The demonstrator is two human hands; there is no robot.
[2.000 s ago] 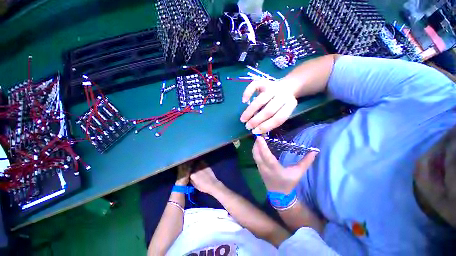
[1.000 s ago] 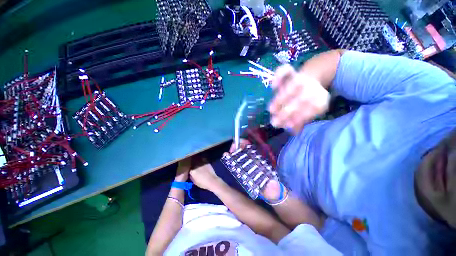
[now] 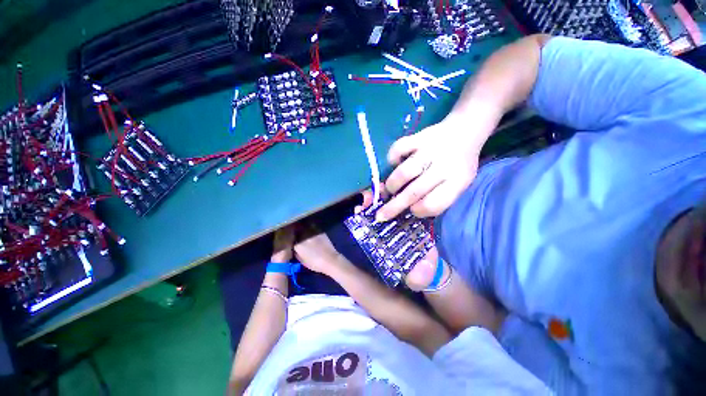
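My left hand [image 3: 284,238] and my right hand [image 3: 313,251] are close together below the bench edge, over dark clothing. Their fingers are partly hidden, and I see nothing held. On the green bench [image 3: 232,209] in front of me lie a fan of red-and-black cables [image 3: 251,155], a wired board panel [image 3: 143,166] at the left and another board panel [image 3: 300,100] behind the cables. A person in light blue at the right holds a circuit board panel [image 3: 395,244] past the bench edge. A white cable [image 3: 368,147] stands up from it.
A heap of wired boards [image 3: 46,186] lies on a black tray [image 3: 97,267] at the left. A black rack [image 3: 162,58] and stacked panels [image 3: 259,19] are at the back. Loose white cables [image 3: 414,77] lie near the other person's arm, with more stacked panels [image 3: 565,19] back right.
The view has shifted, so the bench things sit higher and further left. The other person's panel has turned from edge-on to face-up, with a white cable on it. My hands stay together.
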